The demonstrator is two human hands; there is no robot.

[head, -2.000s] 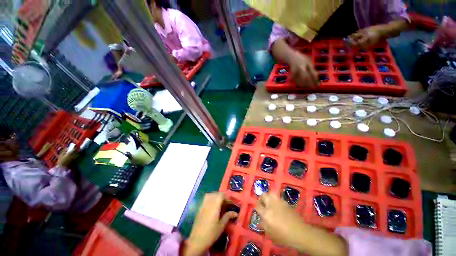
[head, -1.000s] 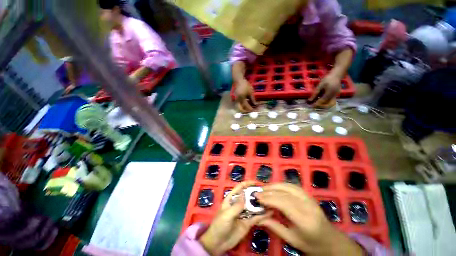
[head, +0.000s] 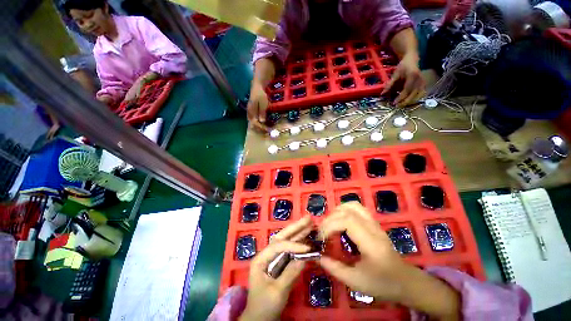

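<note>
The red compartment tray (head: 410, 153) lies in front of me, with a dark watch head in most of the pockets I can see. My left hand (head: 275, 269) is over the tray's lower left part, its fingers closed round a small watch head (head: 278, 264) with a pale edge. My right hand (head: 360, 251) is beside it on the right, fingers bent and close to the same spot. A thin pale edge shows between the hands. Whether my right fingers grip anything is hard to tell.
A paper stack (head: 156, 263) lies left, a spiral notebook (head: 523, 241) with a pen right. White charging discs (head: 376, 136) lie beyond the tray. Across the bench, a person's hands are at another red tray (head: 325, 104). A metal post (head: 134, 147) slants at left; a green fan (head: 78, 164) stands beyond.
My hands went from the tray pockets to a watch head held up over the tray, now turned edge-on. The view has shifted, and the person across has dark pieces along the nearest discs.
</note>
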